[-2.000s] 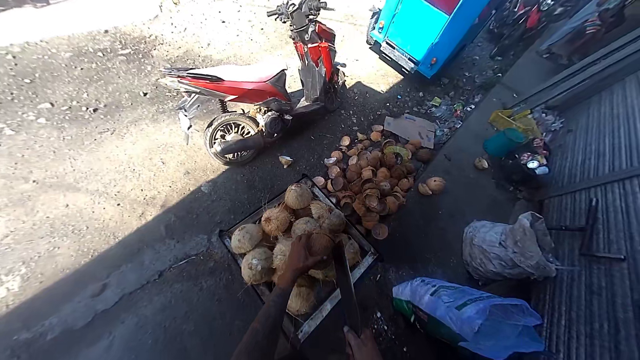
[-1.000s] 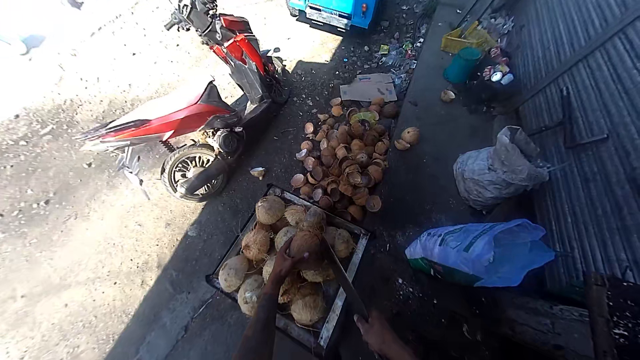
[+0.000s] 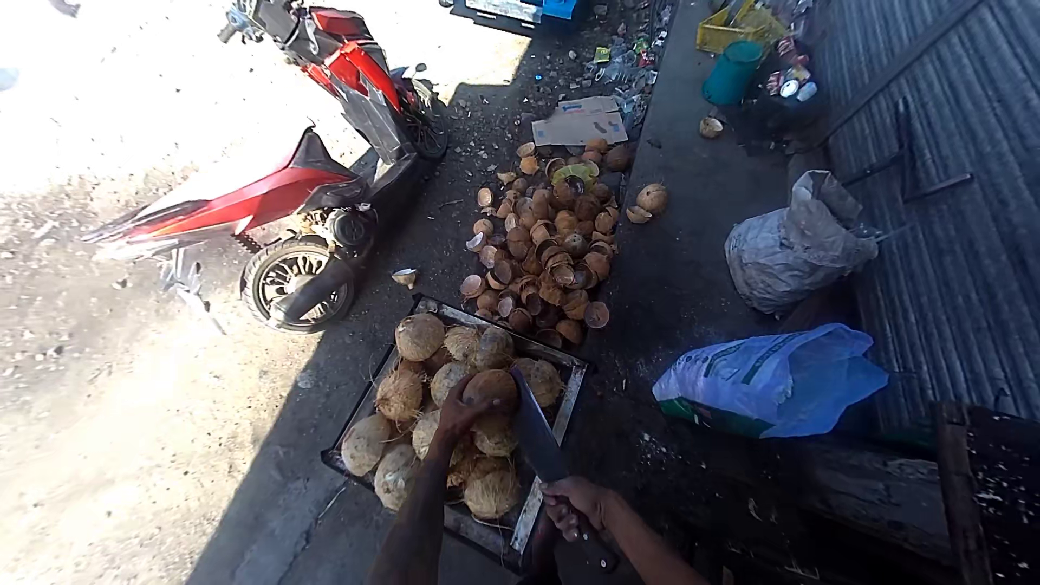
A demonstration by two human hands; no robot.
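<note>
My left hand [image 3: 461,408] grips a brown coconut [image 3: 491,392] above other husked coconuts [image 3: 399,394] that fill a metal-edged tray [image 3: 571,404]. In my right hand [image 3: 575,508] is the dark handle of a large knife [image 3: 536,432], its broad blade slanting up to the left. The blade's upper end is beside the right side of the held coconut; whether it touches cannot be told. Behind the tray lies a heap of split coconut shells [image 3: 552,248].
A red scooter [image 3: 301,187] stands at the left. Flattened cardboard [image 3: 578,123] lies behind the shells. On the right are a white sack [image 3: 792,244], a blue-white plastic bag [image 3: 764,382], a green bucket [image 3: 732,73], a yellow crate [image 3: 727,31] and a corrugated metal wall [image 3: 959,211].
The view has turned and shifted. Both hands stay at the tray, the left on a coconut and the right on the knife.
</note>
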